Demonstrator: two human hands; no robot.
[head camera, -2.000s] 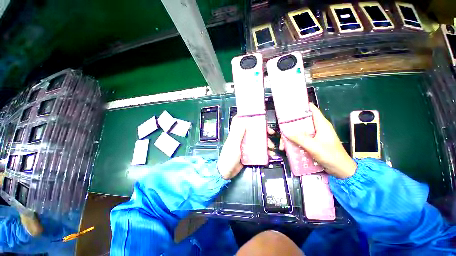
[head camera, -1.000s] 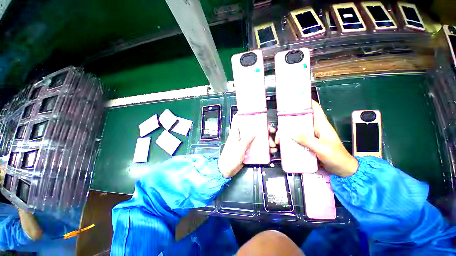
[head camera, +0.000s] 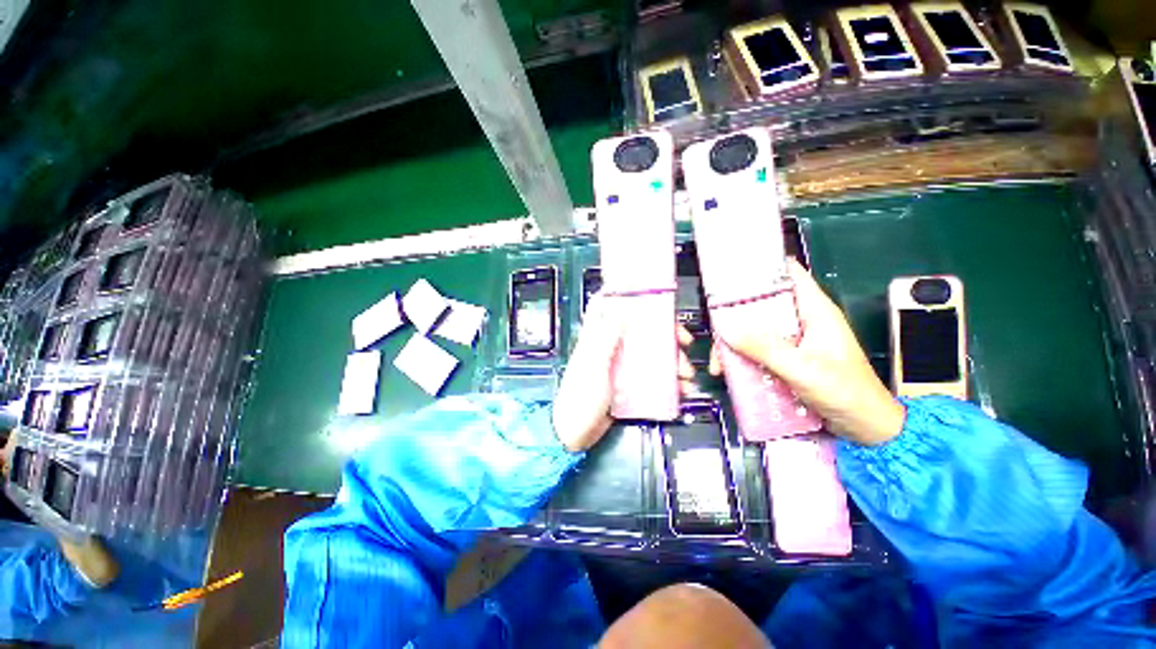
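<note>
My left hand (head camera: 590, 380) holds an open pink flip phone (head camera: 639, 241) upright by its lower half. My right hand (head camera: 818, 355) holds a second open pink flip phone (head camera: 738, 228) by its lower half, tilted a little. Both upper halves are lit white, with a dark round disc at the top and small dark and green marks. The phones are side by side, apart. Below them is a clear blister tray (head camera: 606, 488) holding a dark-faced phone body (head camera: 701, 472) and a pink phone body (head camera: 809, 497). Another dark-faced body (head camera: 534, 312) lies at the tray's back left.
Several small white rectangles (head camera: 426, 364) lie on the green mat at left. Stacked trays (head camera: 152, 368) stand at the left edge. A phone (head camera: 929, 340) lies at right. Gold-framed phones (head camera: 877, 44) sit at the back. Another person's hand (head camera: 89, 559) shows at lower left.
The right phone has tilted from upright, its top leaning left towards the left phone. Small dark marks now show on both white upper halves. The other person's hand has shifted slightly.
</note>
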